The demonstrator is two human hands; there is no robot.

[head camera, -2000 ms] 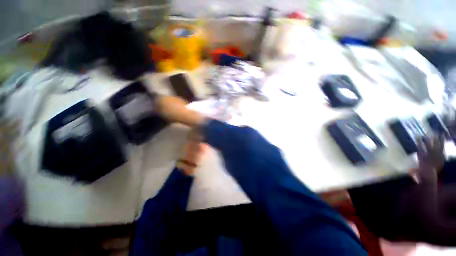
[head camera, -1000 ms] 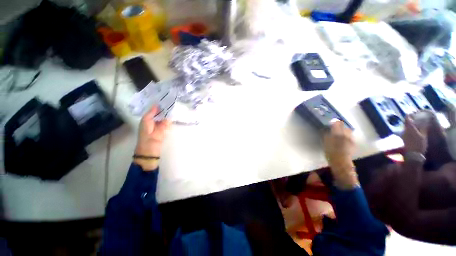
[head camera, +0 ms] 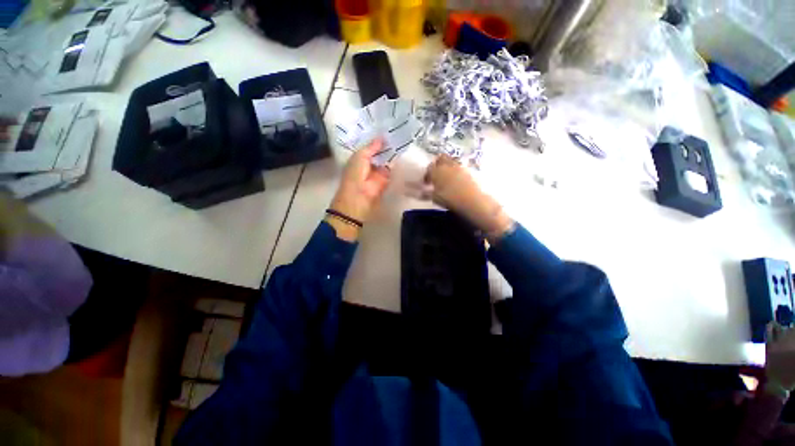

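Note:
My left hand [head camera: 360,185] holds a fan of small white printed cards [head camera: 390,131]. My right hand [head camera: 453,187] is beside the cards, over the table, its fingers closed together on a blurred pale slip, likely a card. A black insert tray [head camera: 443,261] lies at the table's front edge below my hands, its recessed face up. A tangled pile of pale charging cables [head camera: 484,96] lies behind my right hand. Filled black trays [head camera: 193,131] with white cards showing are stacked at left, with another filled tray [head camera: 283,118] beside them.
A black phone [head camera: 375,77] lies behind the cards. White retail boxes [head camera: 52,144] lie far left, near a neighbour's purple sleeve [head camera: 39,283]. A black tray with earbuds [head camera: 687,174] stands at right. Another person's hand [head camera: 780,348] holds a tray [head camera: 769,296] at far right. Clear plastic bags [head camera: 623,70] lie rear right.
The view has shifted to the right. My right hand has left the black tray at right and come beside the card fan. A black tray now lies in front of me.

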